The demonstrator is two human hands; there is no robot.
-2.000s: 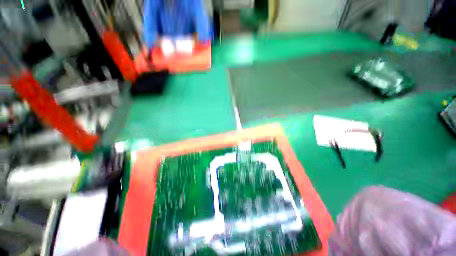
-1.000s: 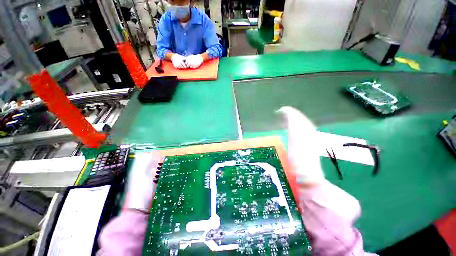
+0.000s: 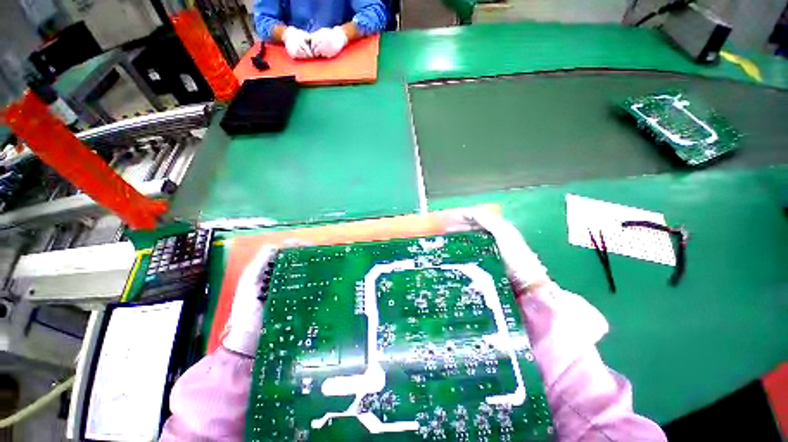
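A large green printed circuit board (image 3: 441,332) with a thick white open-loop band lies in front of me, over the red-orange work mat (image 3: 346,231). My left hand (image 3: 246,302), in a white glove, is at the board's left edge. My right hand (image 3: 510,250), gloved too, is at its upper right edge with fingers over the far right corner. The hands hold the board from both sides; the undersides of the fingers are hidden.
Tweezers (image 3: 603,259) and side cutters (image 3: 678,250) lie on a white dotted sheet (image 3: 618,226) at right. Another board (image 3: 683,128) is on the belt (image 3: 536,129). At left are a calculator (image 3: 179,256) and record sheet (image 3: 134,367). A black tray (image 3: 259,105) is near a co-worker's gloved hands.
My right hand has come down from above the mat to the board's right edge. My left hand has settled at the left edge. The view has tilted down.
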